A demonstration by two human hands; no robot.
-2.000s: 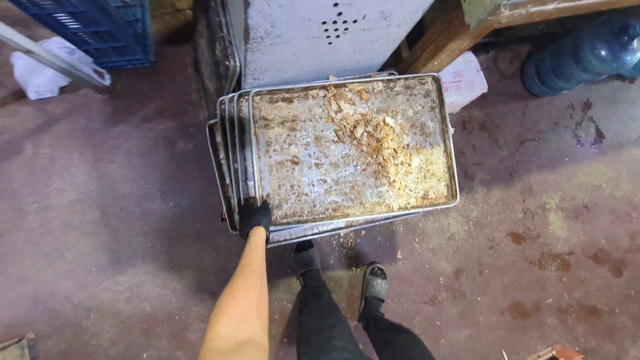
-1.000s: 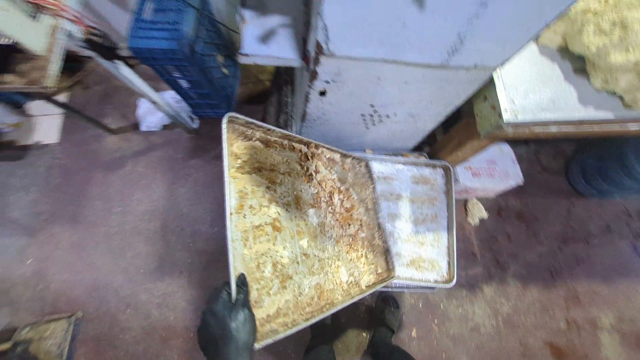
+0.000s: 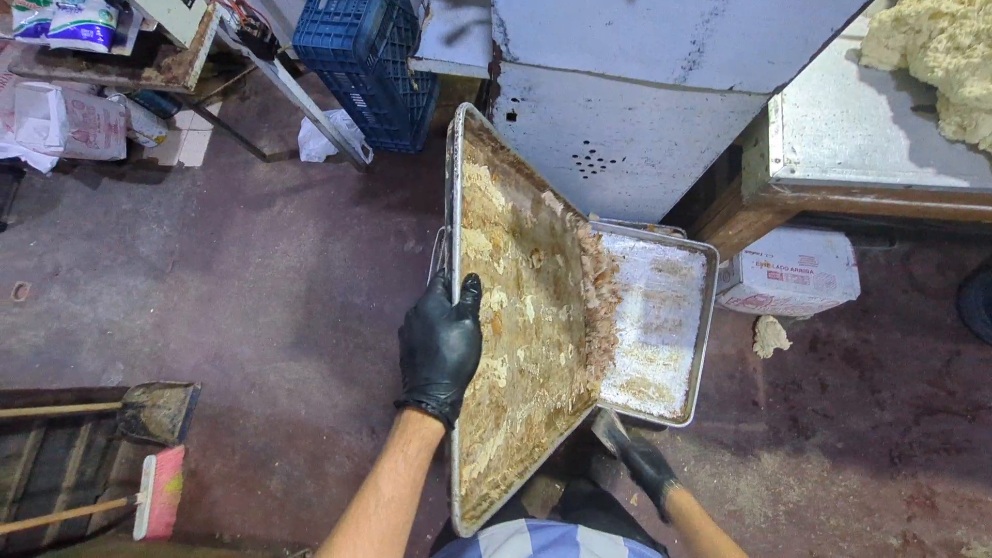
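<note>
My left hand, in a black glove, grips the left rim of a metal baking tray tilted up on its right side. Browned scraps lie heaped along that low edge. Under and to the right of it lies another baking tray, flatter and whitish, with rims of further trays showing behind. Below the trays, my right hand, also gloved in black, is closed on a flat metal scraper, its blade close to the lower tray's near edge.
A white metal cabinet stands behind the trays. At right are a table bearing dough, a carton and a dough lump on the floor. Blue crates stand back left; a dustpan and pink broom lie lower left.
Two seconds ago the top tray lay flat on the stack with scraps spread at its right; now it is tilted up and scraps line its low edge. My right hand with the scraper has come into view.
</note>
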